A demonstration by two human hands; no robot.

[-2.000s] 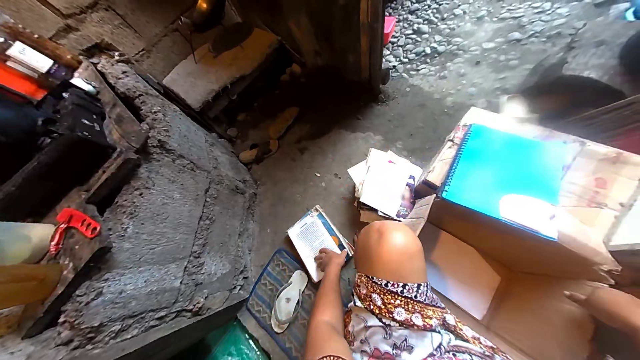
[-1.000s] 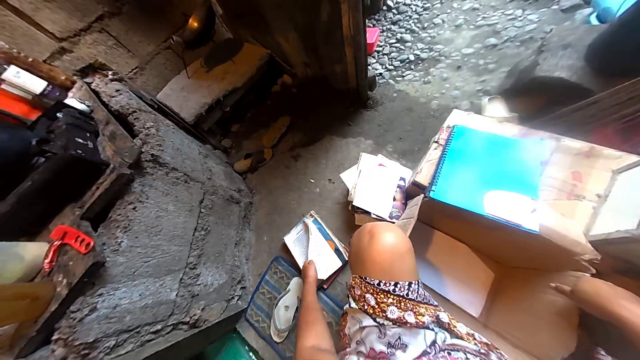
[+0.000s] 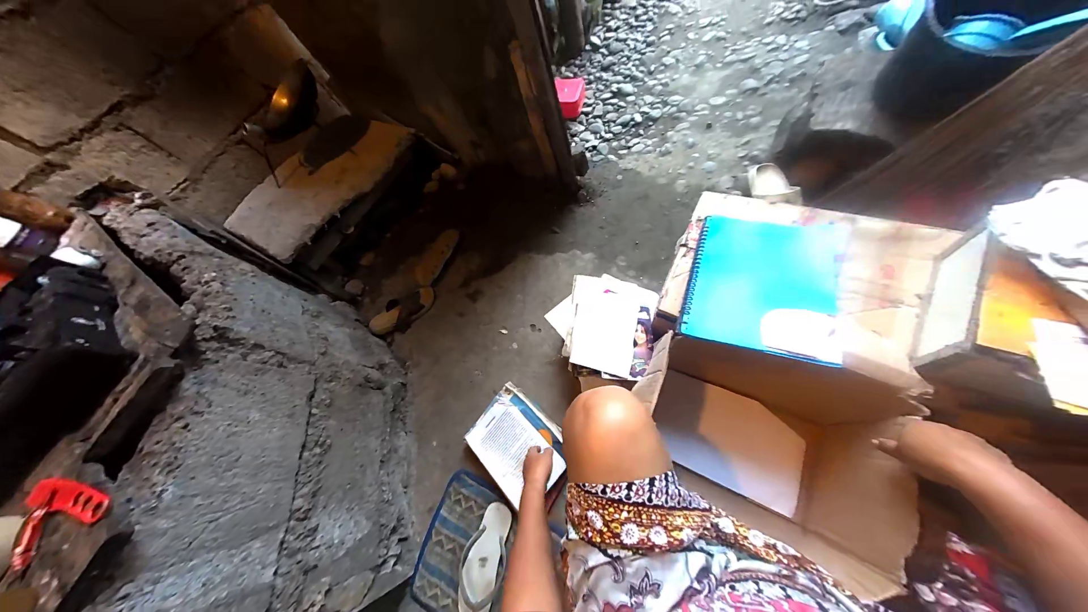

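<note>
My left hand (image 3: 537, 467) lies on a small stack of books with a printed page (image 3: 510, 438) on top, beside my knee; its grip cannot be made out. My right hand (image 3: 935, 446) rests at the right flap of an open cardboard box (image 3: 858, 501), with fingers slightly bent. A pale sheet or panel (image 3: 739, 442) lies inside the box. A blue spiral notebook (image 3: 765, 285) lies on cardboard behind the opening. Left of it, papers and booklets (image 3: 605, 327) are piled on the ground, one with a photo of a person.
A white flip-flop (image 3: 484, 557) lies on a patterned mat (image 3: 446, 527). At left is a rough concrete block wall (image 3: 255, 442) with a red plastic-handled item (image 3: 72, 500). Worn sandals (image 3: 416, 297) lie by a stone slab (image 3: 323, 187). Gravel (image 3: 629, 76) spreads beyond the doorway post.
My left hand has shifted over the stack of books; one second ago a page stood partly raised there, and now it lies flat. My right hand stays at the box.
</note>
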